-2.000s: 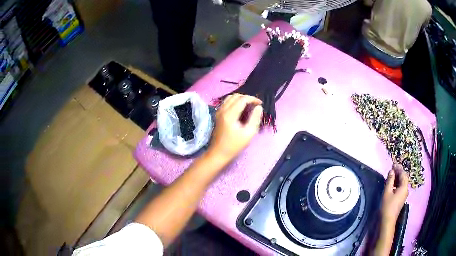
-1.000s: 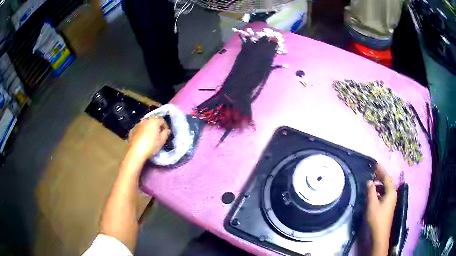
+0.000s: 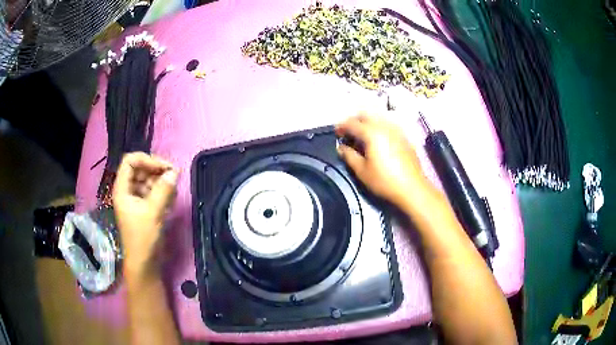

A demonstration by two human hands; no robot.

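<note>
A black square speaker panel [image 3: 365, 296] lies on the pink table, with a round speaker driver [image 3: 270, 214] in its middle, silver magnet upward. My left hand [image 3: 145, 192] is raised just left of the panel, thumb and fingertips close together; whether a small part is between them is unclear. My right hand [image 3: 371, 151] has curled fingers at the panel's upper right corner; what lies under the fingertips is hidden. A black electric screwdriver [image 3: 459, 185] lies right of my right forearm, its thin bit pointing away from me.
An open clear bag [image 3: 88, 253] is at the table's left edge. A black wire bundle [image 3: 130, 101] lies behind my left hand. Small components [image 3: 344, 44] are piled at the back. Longer cables [image 3: 527, 101] and a yellow soldering gun [image 3: 591, 313] lie on the green bench [image 3: 550, 236].
My left hand has come out of the bag and over beside the panel. My right hand has shifted to the panel's far corner. The camera view has turned right.
</note>
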